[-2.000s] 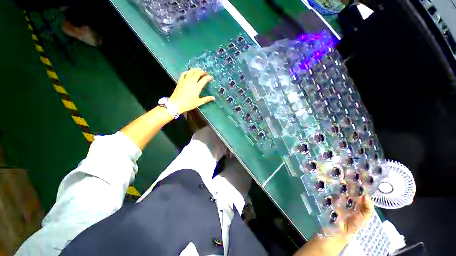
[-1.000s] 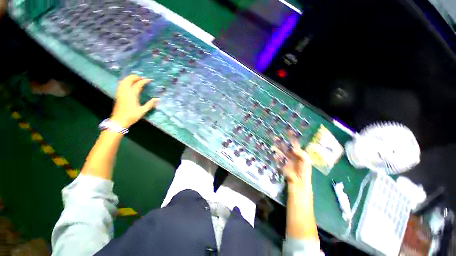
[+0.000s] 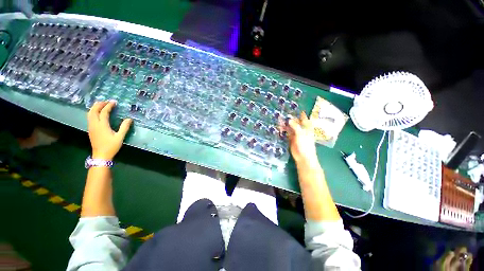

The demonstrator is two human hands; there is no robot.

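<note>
Clear blister trays with dark units lie in a row along the green bench. The right tray [image 3: 260,114] holds dark units in its right part, and its left part overlaps the middle tray [image 3: 151,79]. My right hand [image 3: 300,138] is at the right tray's right edge, fingers over the edge and partly blurred, gripping it. My left hand [image 3: 106,132] is at the middle tray's front edge, thumb and fingers apart, holding nothing. A fuller tray stack [image 3: 55,61] lies at the far left.
A small packet [image 3: 327,123] lies right of the trays. Beyond it are a white fan [image 3: 392,106] with its cable, a white tool-like object [image 3: 358,170], a white compartment tray [image 3: 413,174] and an orange-brown slotted tray [image 3: 457,198]. The bench's front edge [image 3: 212,170] runs before my lap.
The right tray, raised and tilted two seconds ago, has come down flat onto the bench with my right hand at its edge. The view has turned, and more of both bench ends shows.
</note>
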